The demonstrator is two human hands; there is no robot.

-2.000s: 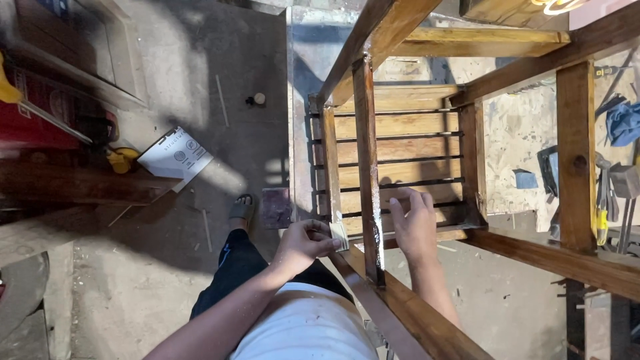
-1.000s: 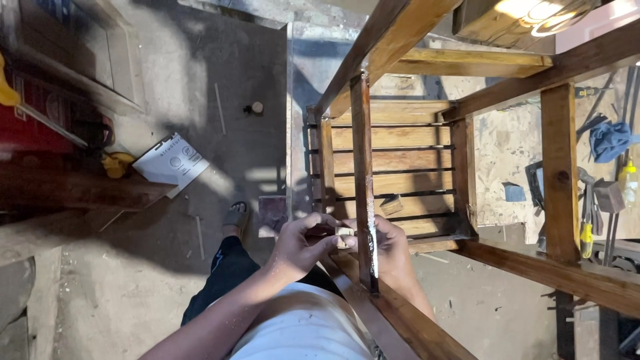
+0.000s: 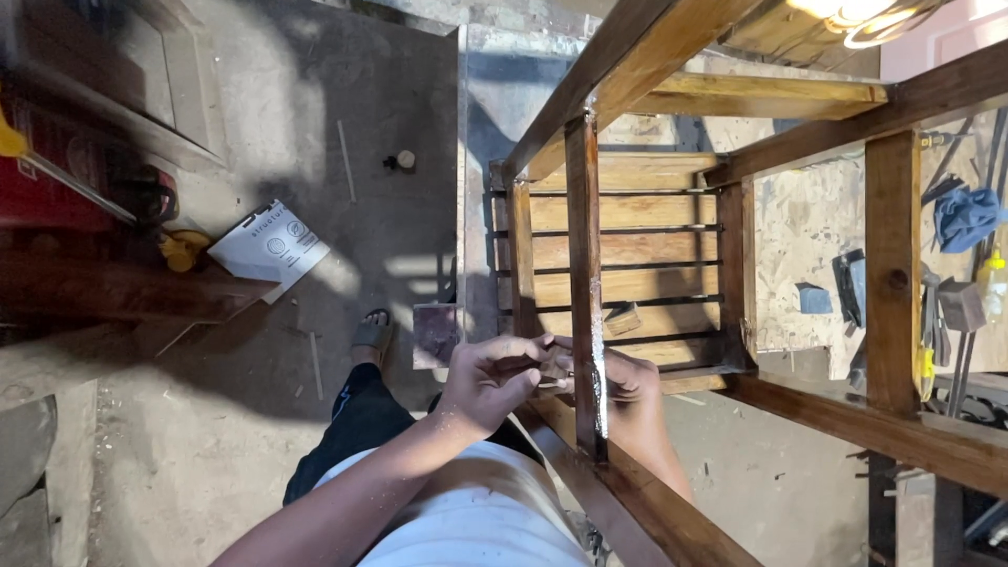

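A stained wooden frame with a slatted shelf (image 3: 626, 250) stands before me. My left hand (image 3: 500, 378) is just left of its near upright bar (image 3: 587, 291), fingers curled around a small pale piece (image 3: 555, 378) that is mostly hidden. My right hand (image 3: 630, 386) reaches behind the bar, its fingertips meeting the left ones at that piece; the bar hides part of them. A glossy wet-looking streak runs down the bar's lower part. On the slats, just beyond my right hand, lies a small folded piece of sandpaper or wood (image 3: 623, 319); which one I cannot tell.
Right of the frame, a workbench (image 3: 803, 236) holds a blue cloth (image 3: 967, 219), a dark block (image 3: 813, 298), a hammer (image 3: 932, 315) and a yellow bottle (image 3: 994, 276). A printed cardboard piece (image 3: 270, 250) lies on the floor at left, near red equipment (image 3: 59, 173).
My right hand has moved from the open side of the bar to behind it, meeting my left hand. The small piece on the slats shows from one second ago, not in the oldest frame.
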